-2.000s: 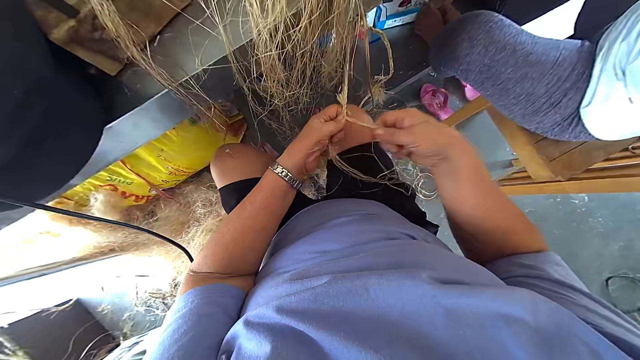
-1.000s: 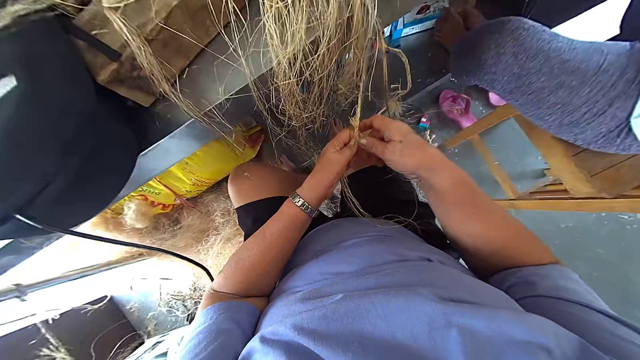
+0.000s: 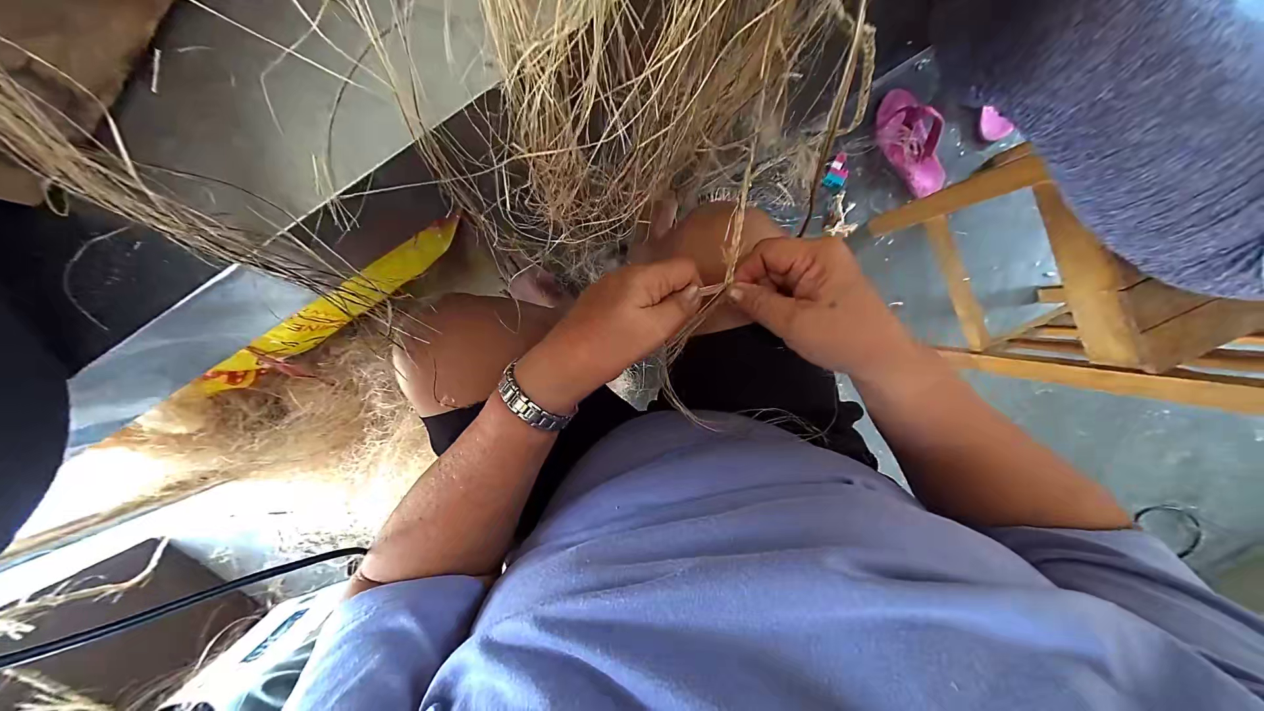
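My left hand (image 3: pixel 632 321), with a metal watch on its wrist, pinches pale fibre strands between thumb and fingertips. Close beside it, my right hand (image 3: pixel 810 296) grips the same strands near the lower part of a thin braided fibre cord (image 3: pixel 741 212). The cord runs up from my fingertips toward the top of the view. Loose strand ends (image 3: pixel 676 365) hang below my hands over my lap. A large bundle of dry plant fibres (image 3: pixel 612 128) hangs above my knees. The exact crossing of the strands is partly hidden by my fingers.
A grey tabletop (image 3: pixel 326 99) with trailing fibres lies upper left. Below it are a yellow printed bag (image 3: pixel 336 311) and a heap of fine fibres (image 3: pixel 306 405). Pink clogs (image 3: pixel 908 143) and a wooden stool (image 3: pixel 1086 286) are at right, beside another person's blue-grey clothing (image 3: pixel 1126 128). A black cable (image 3: pixel 188 597) crosses lower left.
My hands were apart with a strand between them, then came together at the cord; now a small gap with a short strand shows between my fingertips. The view has shifted.
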